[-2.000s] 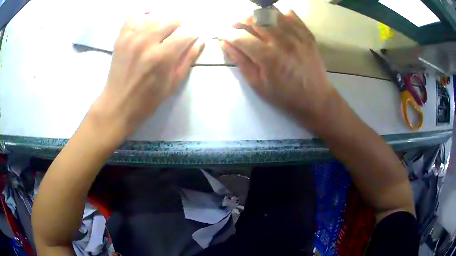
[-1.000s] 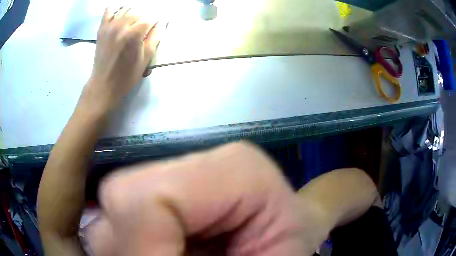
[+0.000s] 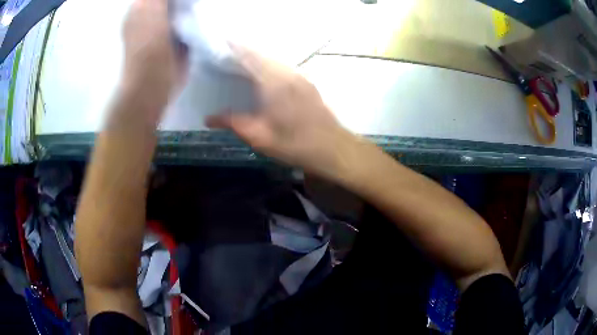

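Observation:
A pale grey-white fabric piece [image 3: 226, 82], blurred by motion, lies between my hands over the left part of the white table [image 3: 393, 98]. My right hand [image 3: 281, 108] is on its right edge, with the thumb below and the fingers above, gripping it. My left hand [image 3: 150, 55] is at its upper left, blurred, its fingers partly cut off by the top edge; its hold cannot be told. Sewn grey and white pieces [image 3: 304, 235] hang at the lap, below the table edge.
Scissors [image 3: 540, 111] with orange and red handles lie at the right of the table, near a small dark tray [image 3: 581, 121]. A red-rimmed basket [image 3: 173, 262] with fabric stands lower left. A blue basket [image 3: 443, 298] is lower right. Grey fabric [image 3: 556, 229] is heaped at far right.
My right hand has moved from close to the camera up to the table and onto the fabric. The fabric now shows between both hands. The view has shifted, and the lap pieces show again.

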